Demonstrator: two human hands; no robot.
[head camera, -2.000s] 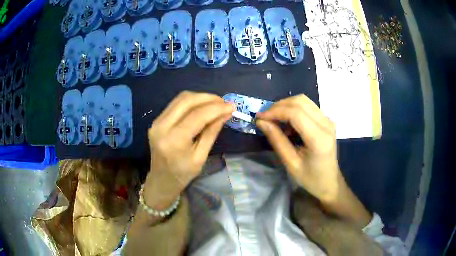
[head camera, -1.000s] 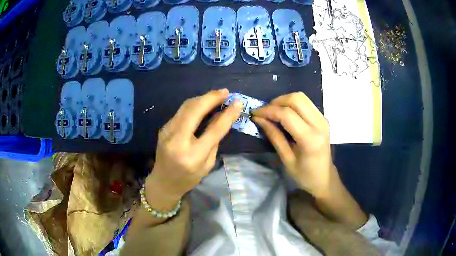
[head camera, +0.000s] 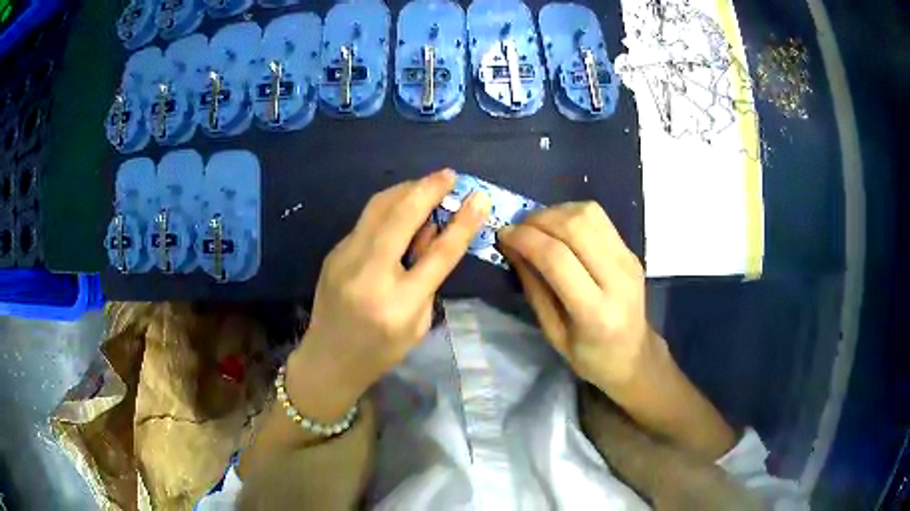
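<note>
A pale blue plastic housing lies tilted over the black board, between my hands. My left hand, with a beaded bracelet on the wrist, holds it at its left end, thumb and forefinger on its upper face. My right hand pinches at the middle of the housing with thumb and forefinger. The fingertips hide what they pinch; a small metal part shows there only in part. Both hands are bare.
Rows of blue housings with metal strips lie on the black board. A white sheet with thin wire parts lies right, small brass pieces beyond. Brown paper and a blue crate are left.
The silvery strip seen between my fingers two seconds ago is now mostly covered. My left fingers have moved onto the housing's face, and my right fingers have closed in at its middle.
</note>
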